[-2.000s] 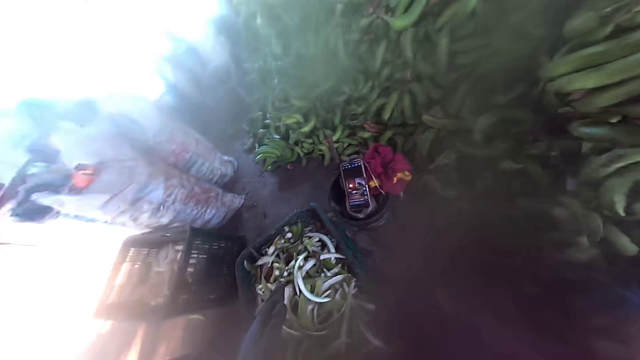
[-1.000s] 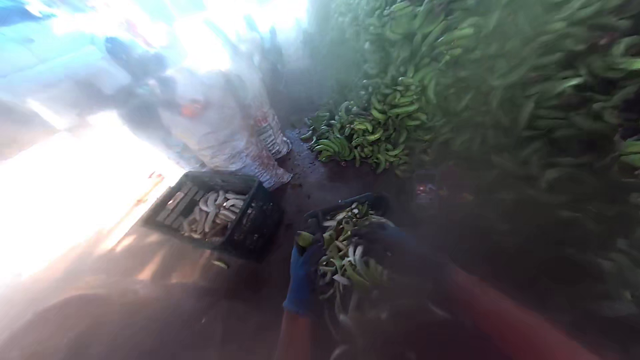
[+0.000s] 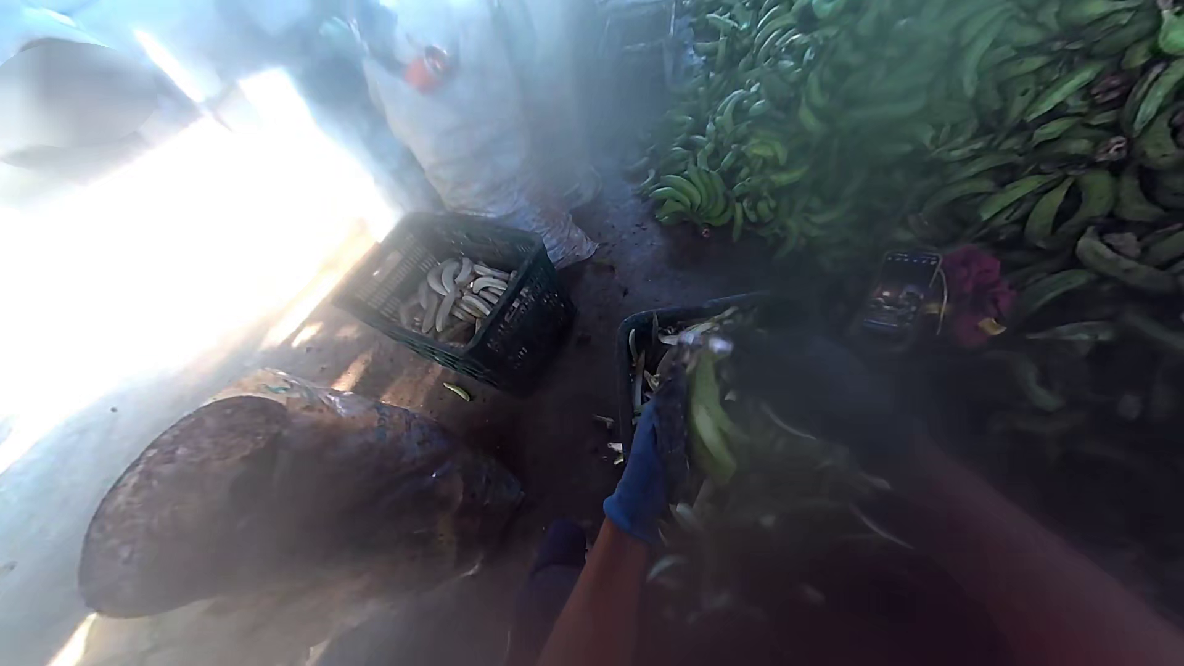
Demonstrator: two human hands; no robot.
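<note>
My left hand [image 3: 650,472], in a blue and dark glove, reaches over a dark plastic crate [image 3: 629,324]. It is against a green plantain or banana [image 3: 710,416]; the blur hides how its fingers lie. My right hand [image 3: 805,370] is a dark, hazy shape just right of the fruit, its forearm coming in from the lower right. A small shiny thing [image 3: 717,344] shows at the top of the fruit, too blurred to name. Peels [image 3: 657,370] lie in the crate.
A green plastic crate [image 3: 444,356] holds peeled fruit [image 3: 458,291]. A filled sack [image 3: 351,481] lies lower left; pale sacks [image 3: 472,139] stand behind. Green bananas or plantains [image 3: 1064,120] are heaped at right. A phone [image 3: 902,287] sits beside a red cloth [image 3: 976,291].
The view has swung. My left hand, beside the peel crate one second ago with green fruit at its fingers, is now over that crate against a green fruit.
</note>
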